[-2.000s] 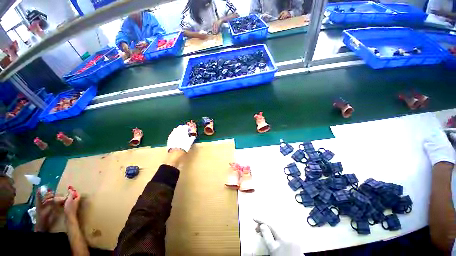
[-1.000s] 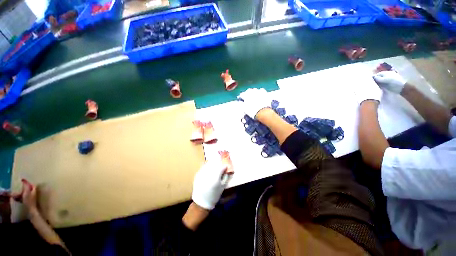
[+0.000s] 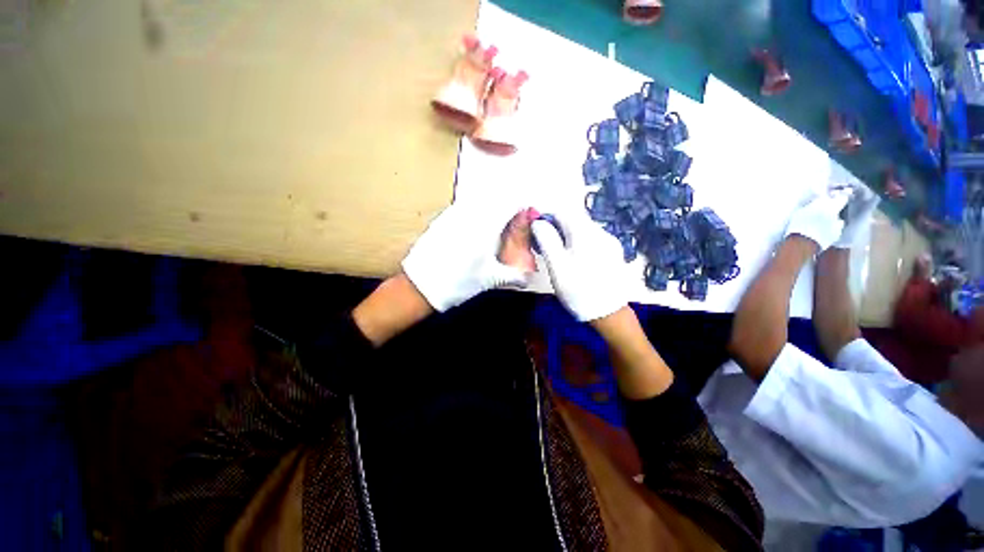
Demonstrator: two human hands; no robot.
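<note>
My left hand (image 3: 459, 257), in a white glove, holds a pink body piece (image 3: 518, 239) by its side at the sheet's front edge. My right hand (image 3: 581, 264), also gloved, holds a dark looped part (image 3: 550, 224) against the red end of that piece. The fingers hide much of both. A heap of dark looped parts (image 3: 653, 194) lies on the white sheet (image 3: 540, 108) to the right. Two pink body pieces with red tops (image 3: 468, 88) lie side by side at the cardboard's edge.
Tan cardboard (image 3: 237, 119) lies at left. Beyond the sheet, the green conveyor (image 3: 696, 49) carries spaced pink pieces, with blue bins (image 3: 863, 54) beyond. At right, a neighbour in a white short-sleeved top works with gloved hands (image 3: 825, 216).
The view has tilted down and turned. My right hand has left the heap with a dark part and met my left hand, which still holds the pink piece.
</note>
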